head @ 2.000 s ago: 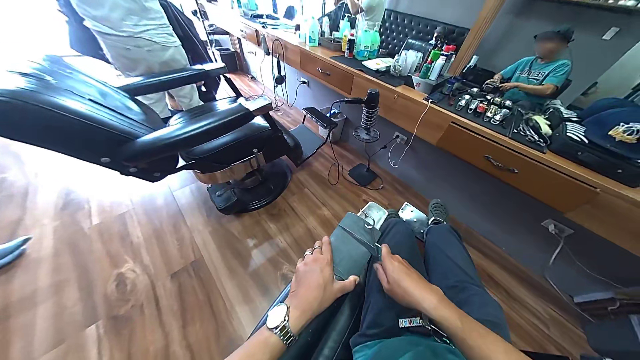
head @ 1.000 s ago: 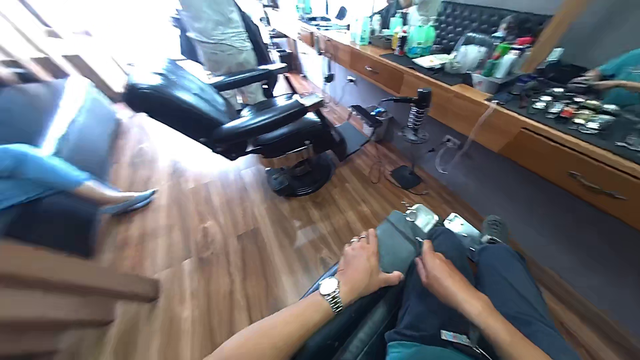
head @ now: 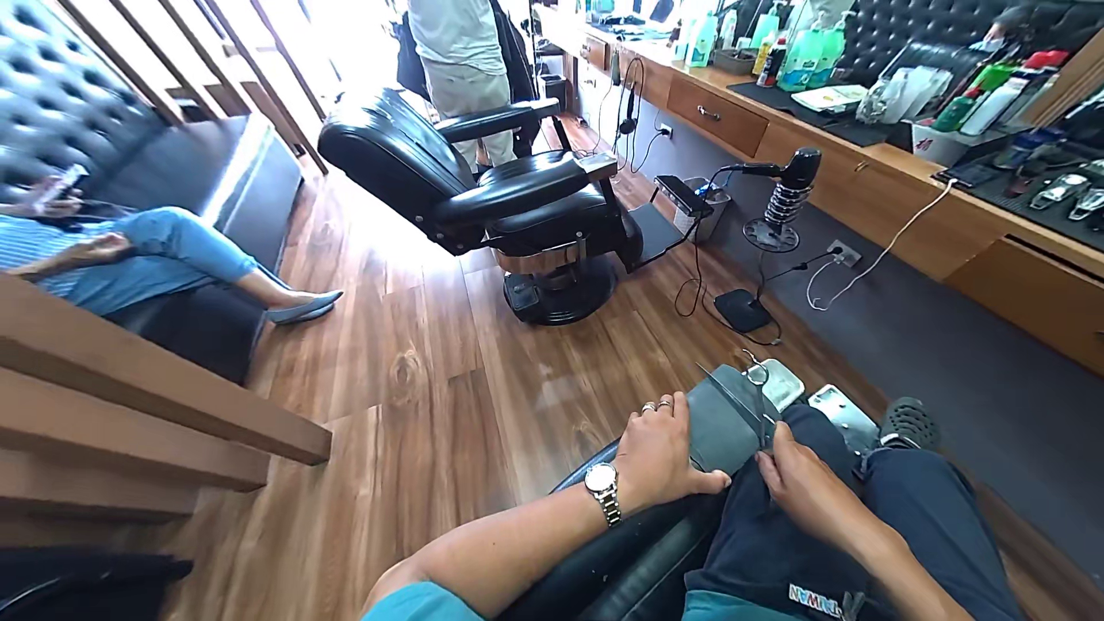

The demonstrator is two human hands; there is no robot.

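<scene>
My left hand [head: 660, 453], with rings and a wristwatch [head: 602, 492], lies spread on the near left part of a grey flat pad or pouch [head: 729, 421]. The pad rests at the end of the black chair armrest beside my thigh. My right hand [head: 806, 479] pinches a pair of metal scissors [head: 743, 404] near the pad's right edge. One blade points up and left over the pad, and a finger ring shows at the far edge. The fingertips partly hide the scissors' near end.
A black barber chair [head: 483, 190] stands ahead. A hair dryer on a coiled stand [head: 787, 198] and trailing cables are before the wooden counter [head: 897, 190]. Wooden slats [head: 155, 371] stand at left, near a seated person [head: 164, 250]. Another person [head: 461, 78] stands behind the chair.
The view has swung left, bringing the seated person and slats in. The scissors now show crossing above the pad in my right hand. My left hand stays on the pad.
</scene>
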